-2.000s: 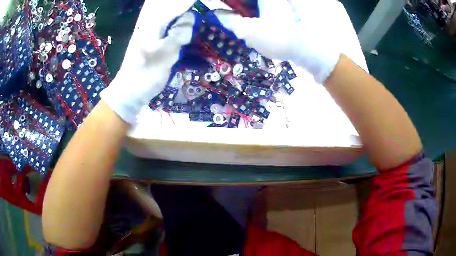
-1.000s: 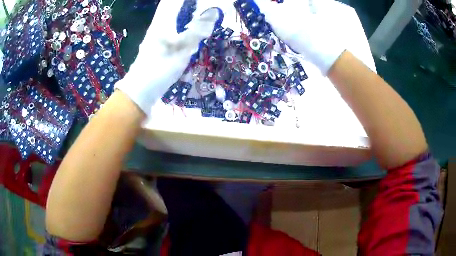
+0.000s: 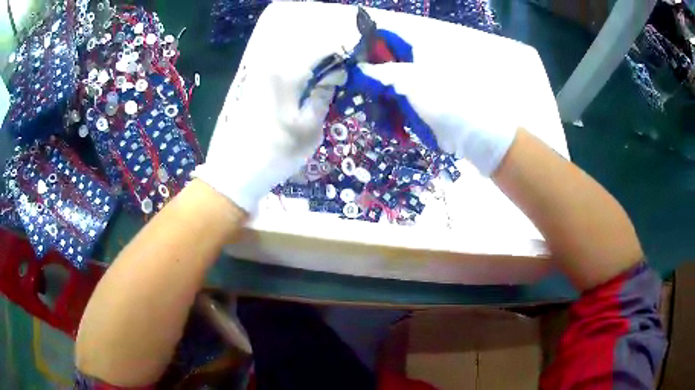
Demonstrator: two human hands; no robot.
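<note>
My left hand, in a white glove with blue fingertips, is closed on a small dark board strip over the foam box. My right hand, gloved white and blue, holds the pliers, with dark jaws pointing up and a bit of red handle showing between the fingers. The tool and strip are close together; whether they touch is unclear. Below the hands lies a heap of small boards with white discs and red wires, partly hidden by the gloves.
Blue PCB panels with discs and red wires are piled at the left. More panels lie behind the foam box. A red plastic stool is at lower left. A brown cardboard box is below the bench edge. A grey post stands at right.
Both hands have come lower in view and closer together. The dark jaws now show above the right hand, and the strip shows in my left fingers. The view has shifted, showing the box's far edge.
</note>
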